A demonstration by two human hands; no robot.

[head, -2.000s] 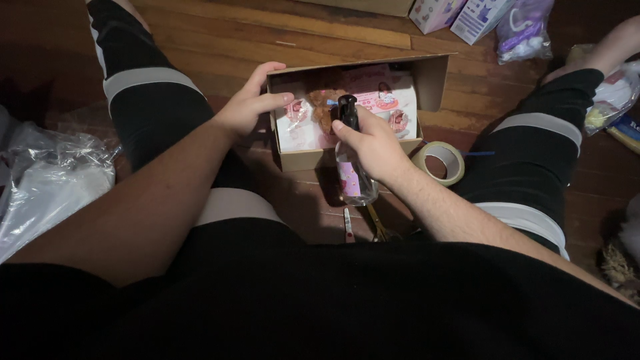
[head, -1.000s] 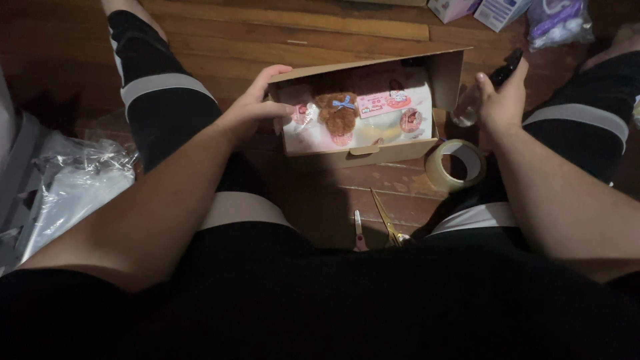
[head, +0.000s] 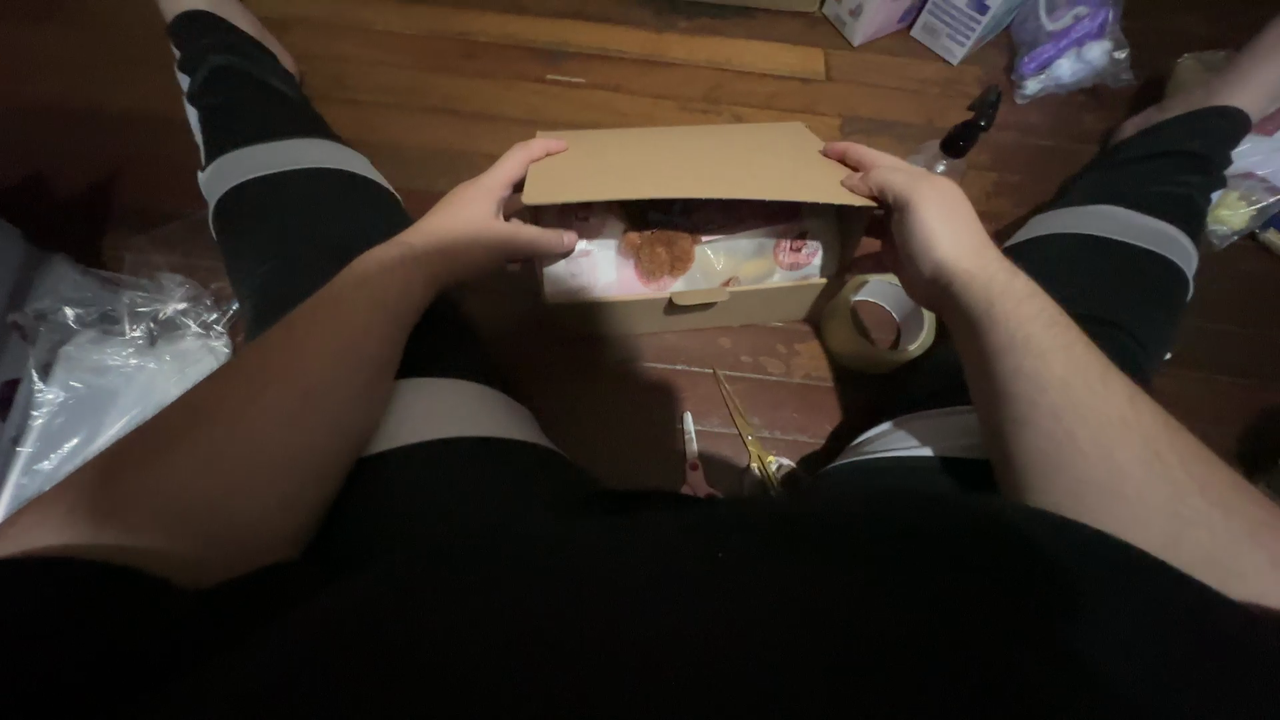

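Note:
A cardboard box point(head: 690, 165) lies on the wooden floor between my legs, its lid tilted partway down over the opening. My left hand point(head: 500, 215) grips the box's left side, thumb at the opening and fingers at the lid. At the lid's right edge is my right hand point(head: 915, 215), fingertips on the cardboard and the rest of its grasp partly hidden. Inside the box show a fuzzy brown item point(head: 660, 257) and a round pink printed piece point(head: 797, 253) on white and pink wrapping. A spray bottle point(head: 962, 135) with a black nozzle stands beyond my right hand.
A roll of clear packing tape point(head: 880, 325) is beside the box's right corner. Gold scissors point(head: 752, 440) and pink-handled scissors point(head: 691, 460) lie in front of me. Clear plastic bags point(head: 120, 350) are at left; printed boxes point(head: 965, 25) and a bag of purple items point(head: 1070, 45) at top right.
My right hand has let go of the spray bottle, which it held over the box earlier, and moved to the lid. The lid has come down from its raised position. My left hand stays at the left side.

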